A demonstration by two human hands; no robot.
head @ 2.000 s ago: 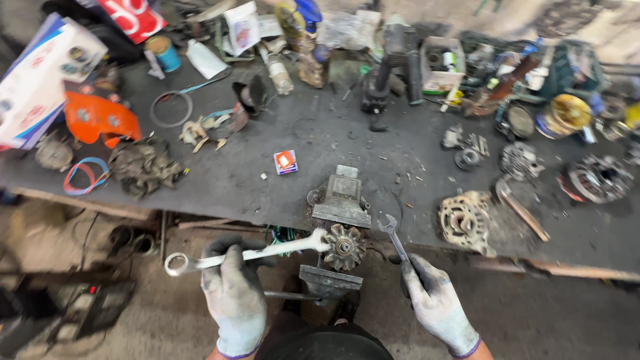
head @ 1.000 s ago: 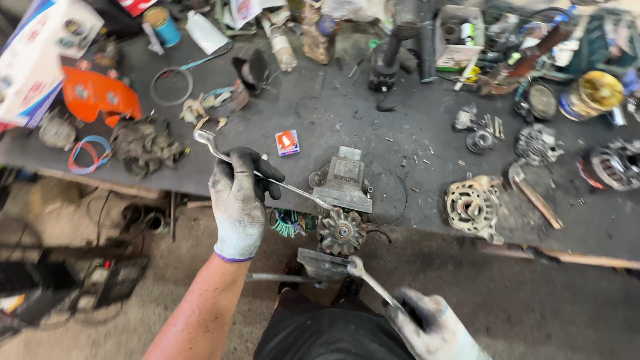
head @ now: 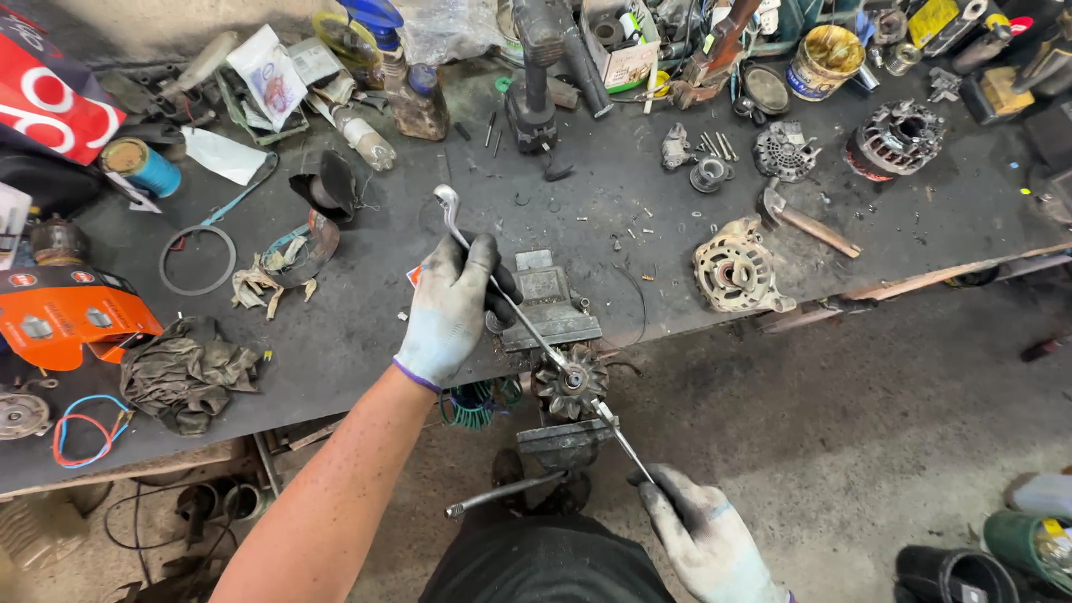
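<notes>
An alternator rotor [head: 572, 383] with claw poles is held in a bench vise [head: 548, 314] at the bench edge. My left hand [head: 452, 297], in a white glove with dark fingers, grips a long combination wrench [head: 528, 324]; its lower end lies at the rotor's centre nut and its ring end points up and left. My right hand [head: 699, 528], gloved the same way, holds a smaller wrench [head: 624, 440] whose head touches the rotor's lower right rim. The vise handle [head: 502, 494] sticks out below to the left.
On the bench [head: 402, 243] to the right lie an alternator housing [head: 737, 266], a hammer [head: 808, 219] and a stator assembly [head: 896, 138]. Leftward are a metal ring [head: 198, 260], a crumpled dark rag [head: 188, 368] and an orange box [head: 75, 314]. Bottles, a can and tools line the back.
The long wrench in my left hand has swung from nearly level to steeply slanted, its lower end now at the rotor's centre. My right hand's wrench has moved from beside the vise to the rotor's lower rim.
</notes>
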